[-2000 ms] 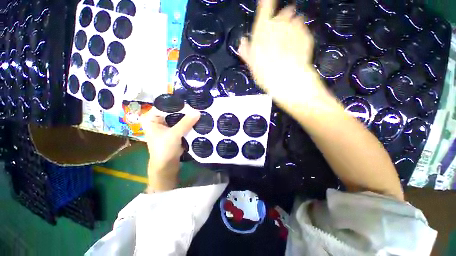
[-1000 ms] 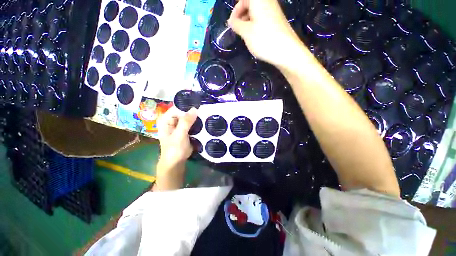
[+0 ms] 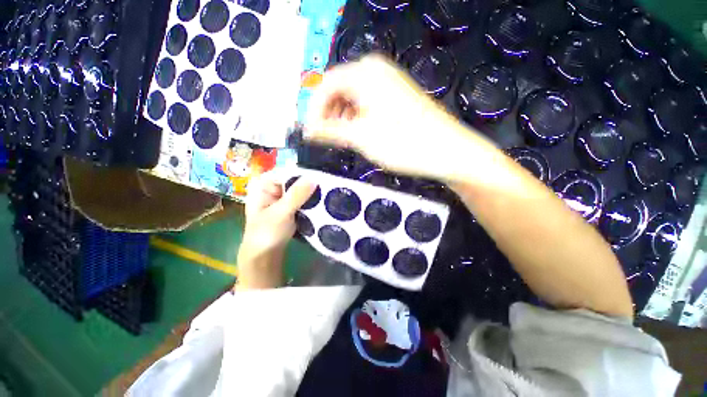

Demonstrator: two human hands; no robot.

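Observation:
My left hand (image 3: 271, 221) is shut on a white label sheet (image 3: 356, 265) that carries two rows of round black labels (image 3: 382, 215); thumb on top at its left end, sheet slightly tilted. My right hand (image 3: 353, 116) is above the tray's left edge, just above the sheet, blurred and overexposed, with its fingers bent. I cannot tell if a label is in its fingers. The large black blister tray (image 3: 535, 77) lies under my right forearm, with round black parts (image 3: 546, 116) in its pockets. My right hand and forearm hide part of the tray.
Spare label sheets (image 3: 267, 77) lie left of the tray, on a colourful printed sheet (image 3: 314, 46). A glossy pile of black trays (image 3: 58, 85) is at far left. Below it are a brown carton (image 3: 124, 201) and black and blue crates (image 3: 112, 256) on the green floor.
My right hand has come down and left from the tray's upper part to near the label sheet. The held sheet has tilted, its right end lower. The dark label at its upper left corner no longer sticks out.

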